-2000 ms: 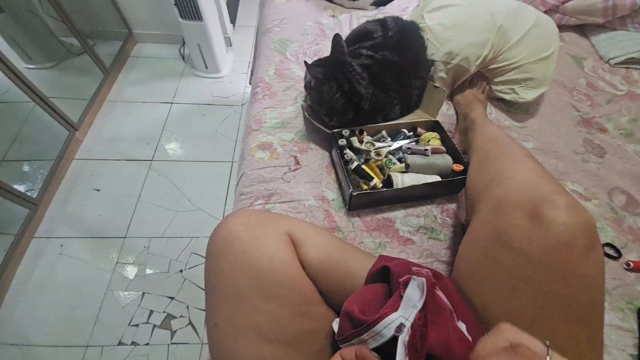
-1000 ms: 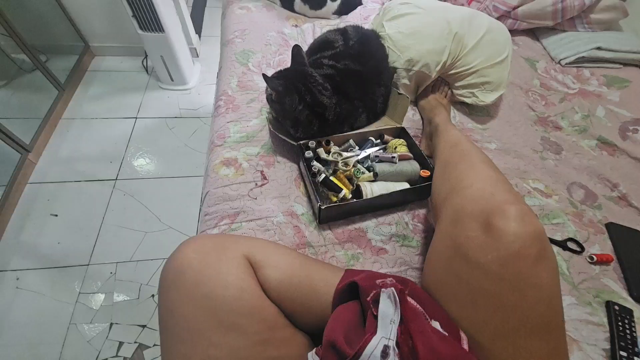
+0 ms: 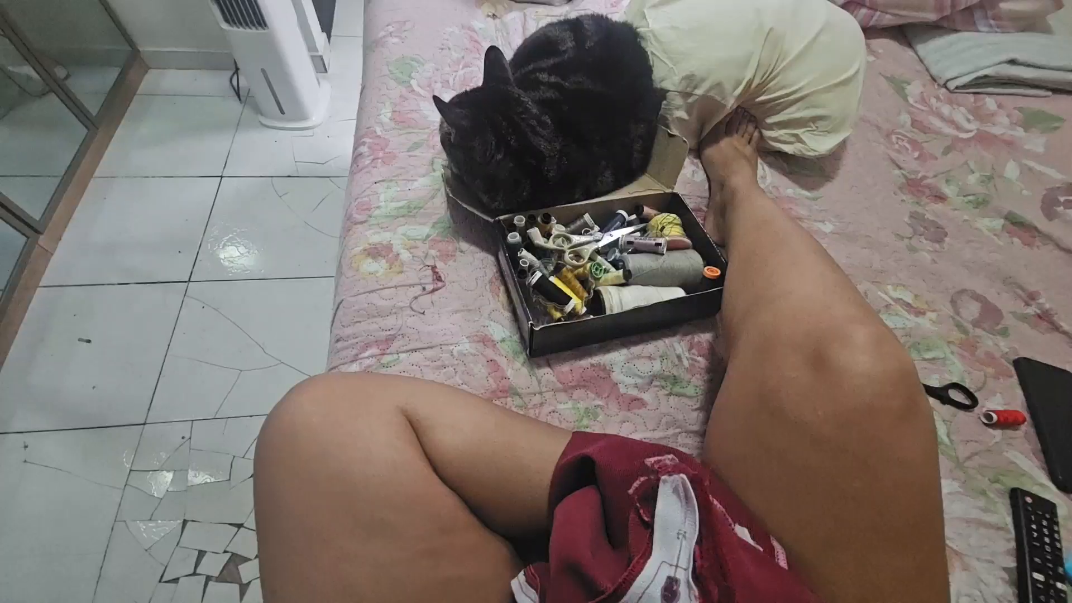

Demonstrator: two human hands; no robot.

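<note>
Neither of my hands shows in the head view. Dark red cloth point(image 3: 590, 519) with a white strip point(image 3: 674, 532) along its raw edge lies between my thighs, at the bottom of the view. Beyond it on the bed is a black cardboard box point(image 3: 624, 329) of thread spools. Small metal scissors point(image 3: 610, 238) lie on top of the spools, near a large grey spool point(image 3: 666, 269) and a white one point(image 3: 641, 298). To the right of my raised knee are a black scissor handle point(image 3: 955, 395) and a red thread spool point(image 3: 1002, 417).
A black cat point(image 3: 561, 109) lies against the box's raised flap, beside a cream pillow point(image 3: 762, 59) under my foot. A remote control point(image 3: 1038, 544) and a dark flat device point(image 3: 1047, 419) are at the right edge. A white air cooler point(image 3: 276, 67) stands on the cracked tile floor.
Two seconds ago, fingers showed at the bottom by the red cloth; they are out of view now. The view has shifted right, bringing in the remote control and the dark device.
</note>
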